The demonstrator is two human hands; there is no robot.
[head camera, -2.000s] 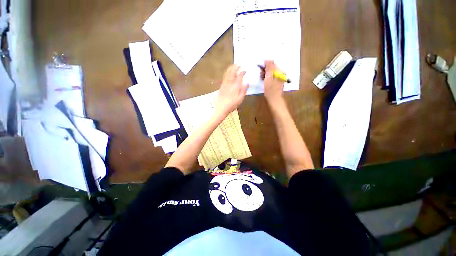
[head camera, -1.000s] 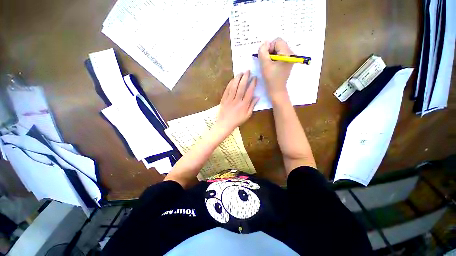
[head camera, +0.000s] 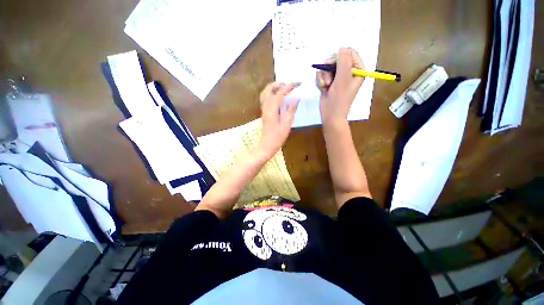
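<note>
A white record sheet (head camera: 325, 36) with printed rows lies in front of me at the top of the view. My right hand (head camera: 343, 77) holds a yellow pen (head camera: 376, 74) over the sheet, its black end pointing left and its other end right. My left hand (head camera: 278, 110) rests at the sheet's lower left edge with its fingers bent; I cannot tell if it holds anything. A cream ticket sheet (head camera: 271, 179) with a faint grid lies partly under my left forearm.
Other white sheets (head camera: 200, 41) lie at upper left. Bundles of cut pieces lie left (head camera: 158, 143), right (head camera: 432, 149) and far right (head camera: 510, 65). A white block-like holder (head camera: 426, 84) touches the right bundle. A clipboard (head camera: 33, 113) and loose white pieces (head camera: 53, 190) are far left.
My right hand has moved slightly right with the pen, whose black end now sits higher off the left fingers. My left fingers, spread flat before, are now bent. The view has shifted a little.
</note>
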